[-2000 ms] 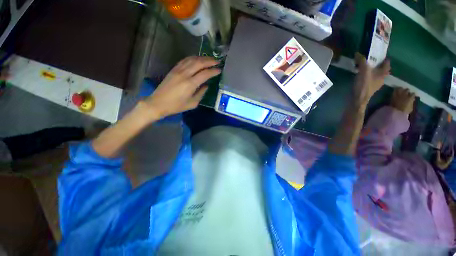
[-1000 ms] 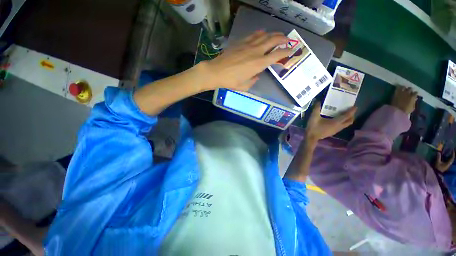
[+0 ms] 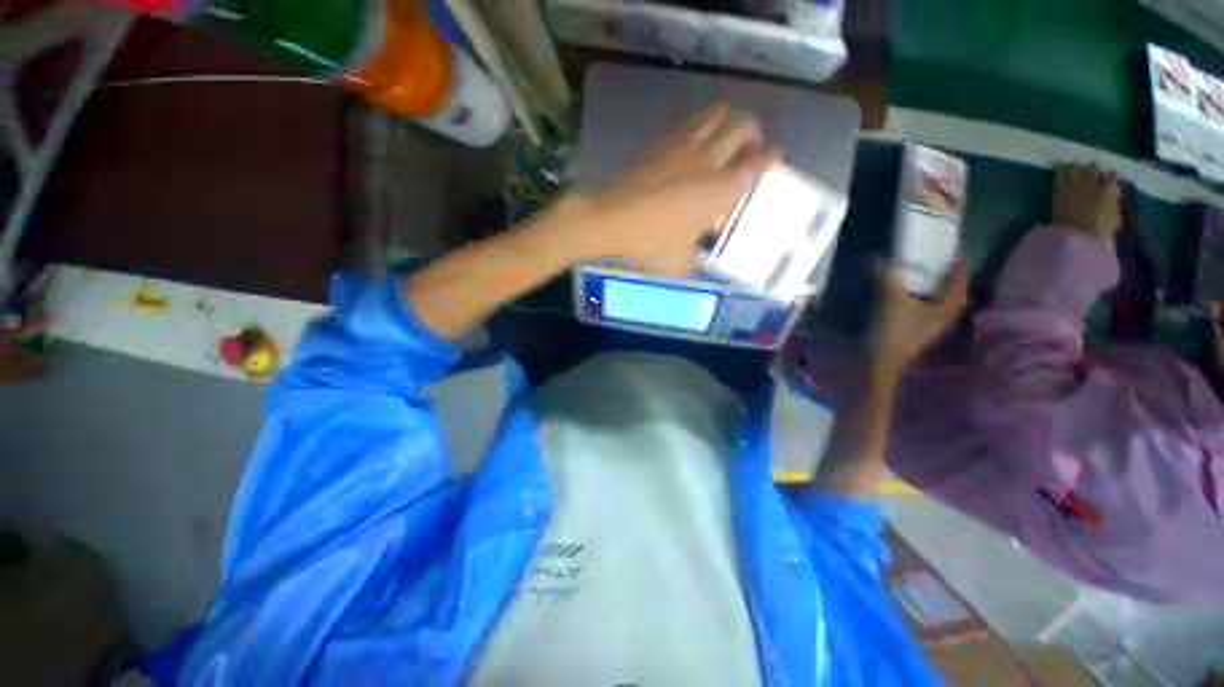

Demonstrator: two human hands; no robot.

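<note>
A white product box [image 3: 779,231], blurred, is tilted over the right part of the grey plate of the bench scale [image 3: 624,108]. My left hand [image 3: 685,188] reaches across the plate and holds this box by its left edge. The scale's display is lit. My right hand [image 3: 915,315] is right of the scale and holds a second product box [image 3: 930,222] by its lower end, picture side showing. My fingertips are blurred.
The green conveyor belt [image 3: 1020,61] runs at the right with product boxes [image 3: 1188,108] on it. A person's pink sleeve [image 3: 1054,289] is close at right. A signal tower light [image 3: 410,67] stands upper left. The brown conveyor [image 3: 201,175] and emergency stop button [image 3: 250,352] are left.
The first box has gone from lying flat on the plate to tilted in my left hand. One second earlier my left hand was reaching onto it. My right hand has brought the second box from the belt towards the scale.
</note>
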